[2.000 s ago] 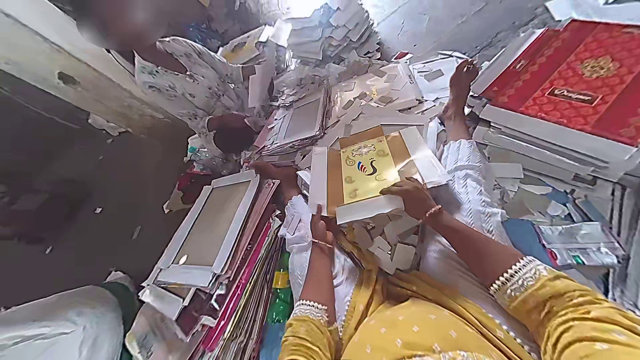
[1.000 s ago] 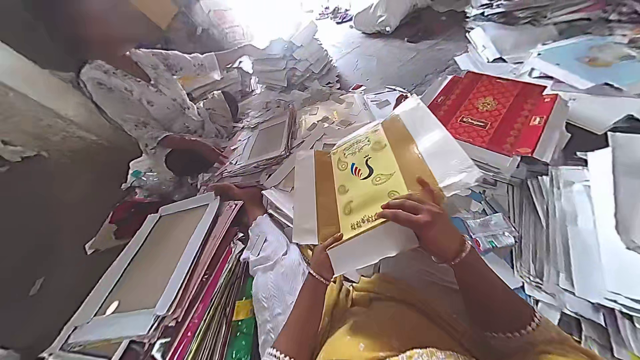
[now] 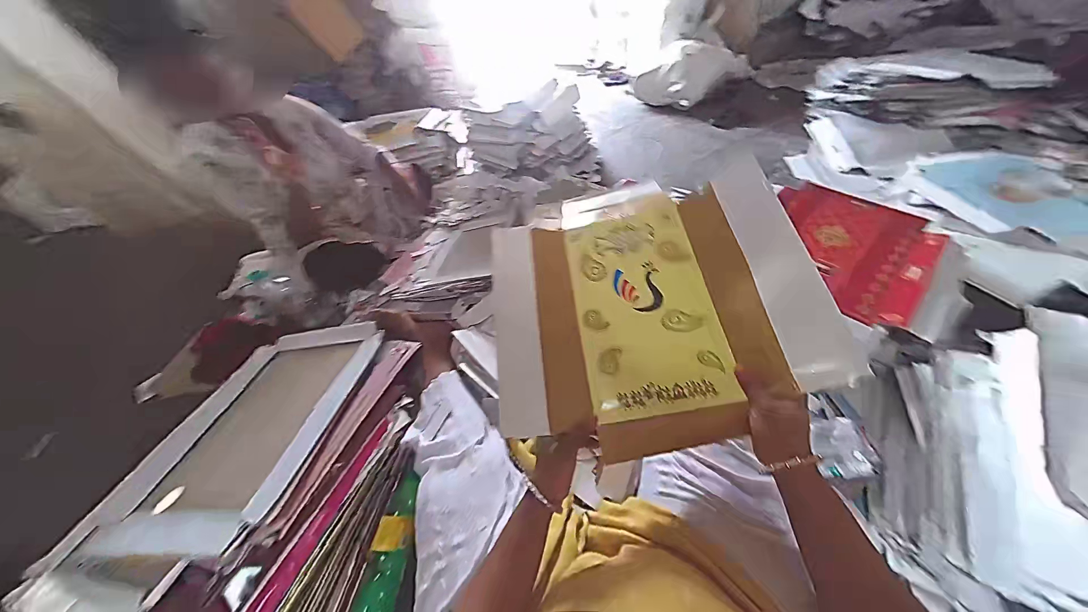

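A printed cardboard box piece (image 3: 650,314), yellow with a peacock figure and paisley marks, is held up above my lap. It has brown bands and pale flaps at both sides, and its near edge is folded down as a brown wall. My left hand (image 3: 565,450) grips the near left corner, its fingers mostly hidden under the board. At the near right corner my right hand (image 3: 775,416) is closed on the edge, with the thumb on the brown band.
A stack of card sheets topped by a grey-white framed tray (image 3: 246,433) stands left, beside a green bottle (image 3: 391,544). A red patterned box (image 3: 867,255) lies right, near piles of white card (image 3: 943,450). Another person (image 3: 297,170) sits at the upper left among paper stacks.
The near edge of the box piece, pale and spread out a second ago, is now a folded brown wall. Both hands remain on the piece.
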